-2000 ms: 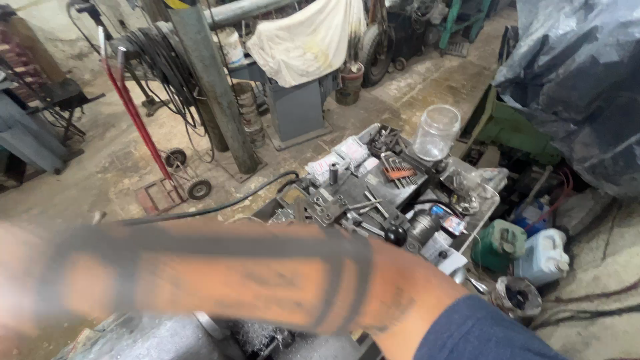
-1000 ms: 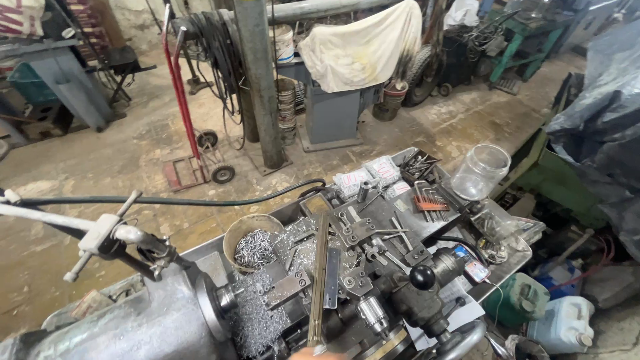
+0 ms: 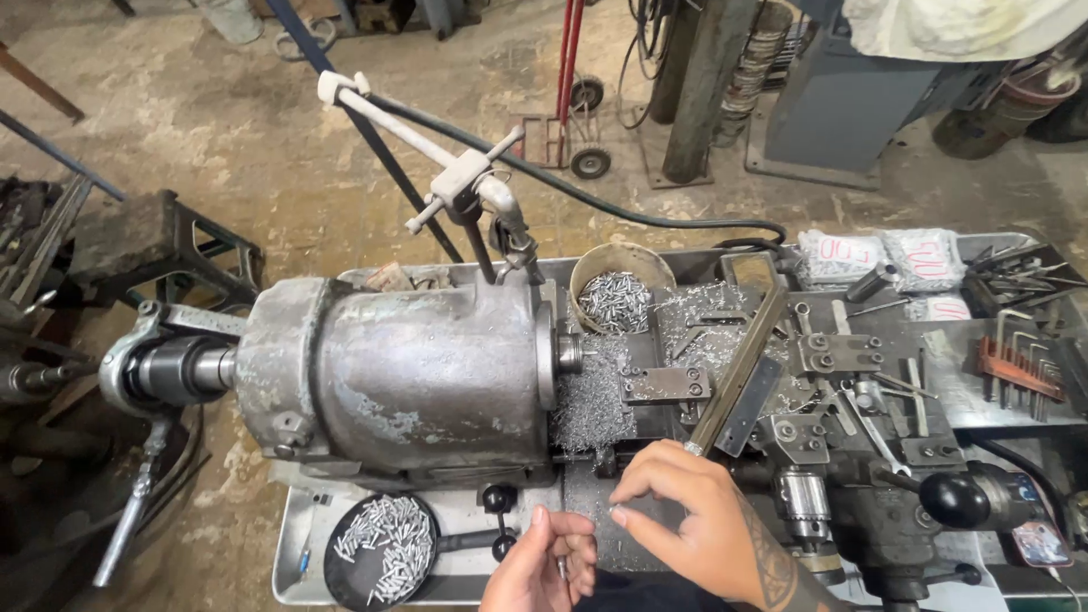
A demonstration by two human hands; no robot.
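Note:
My left hand (image 3: 544, 561) is at the bottom centre, fingers curled around a small metal pin (image 3: 561, 567). Just right of it, my right hand (image 3: 688, 510) has its thumb and index fingertips close together; a small glint shows there, but I cannot tell if it is a held part. Both hands are in front of a metal lathe with a grey headstock (image 3: 425, 374). Its spindle nose (image 3: 571, 353) points right, toward a tool block (image 3: 665, 385). A black pan (image 3: 381, 552) at lower left and a round tub (image 3: 625, 289) behind the spindle hold many small metal pins.
Metal chips (image 3: 595, 408) cover the bed below the spindle. A long brass-coloured bar (image 3: 739, 365) slants over the slide. A drill chuck (image 3: 803, 501), a black ball-ended lever (image 3: 952, 499), hex keys (image 3: 1020, 370), filled plastic bags (image 3: 918, 259) and a phone (image 3: 1041, 542) are at right.
The view has swung left and down to the headstock. Both hands now show at the bottom centre; a second ago only a few fingers showed at the lower edge.

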